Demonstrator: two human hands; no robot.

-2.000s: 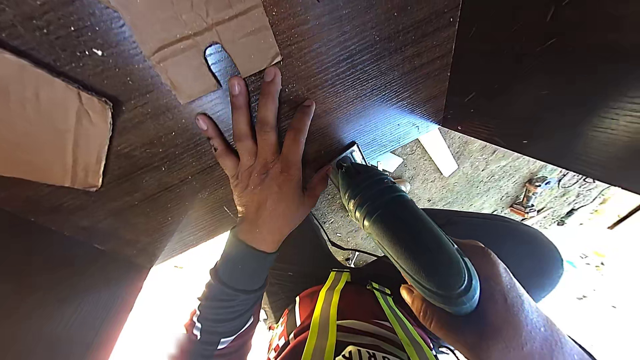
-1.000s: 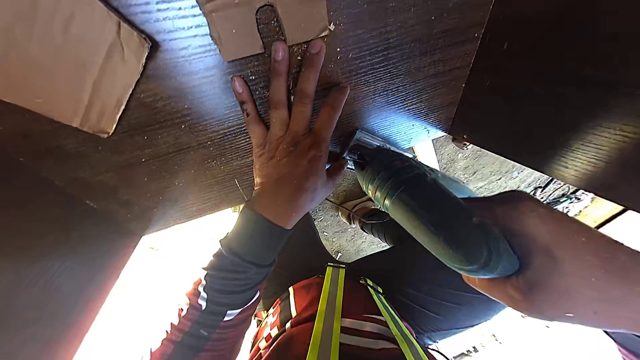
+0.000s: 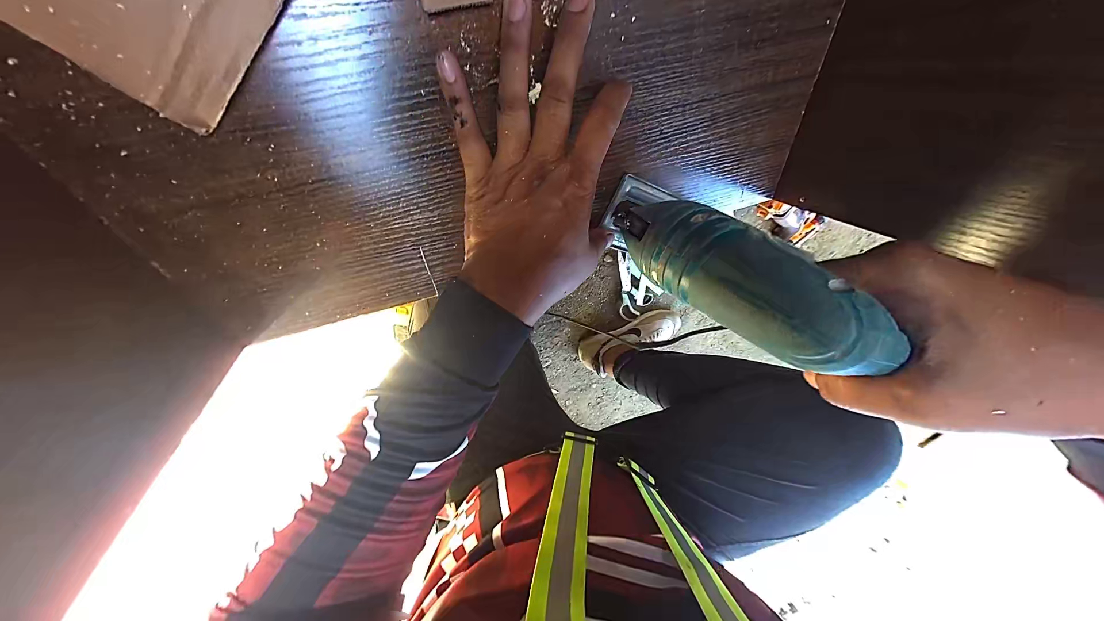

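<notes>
My left hand (image 3: 535, 198) lies flat on a dark wood-grain board (image 3: 362, 198), fingers spread and pointing away from me, its thumb beside the metal base plate of a jigsaw. In my right hand (image 3: 940, 345) is the rear of the green power jigsaw (image 3: 759, 285), whose front end sits at the near edge of the board. Light shines on the board past the tool's base plate (image 3: 634, 194). The blade and the cut line are hidden from view. Pale sawdust (image 3: 535, 90) is scattered around my fingertips.
A piece of cardboard (image 3: 164, 52) lies on the board at the upper left. Another dark panel (image 3: 966, 112) is at the right. Below the board are gravelly ground, my shoe (image 3: 630, 336), a thin dark cable (image 3: 681, 336) and an orange object (image 3: 789, 220).
The view has shifted considerably. The slotted cardboard seen beyond my fingers earlier now shows only an edge at the top. My left hand remains flat and my right hand still holds the jigsaw.
</notes>
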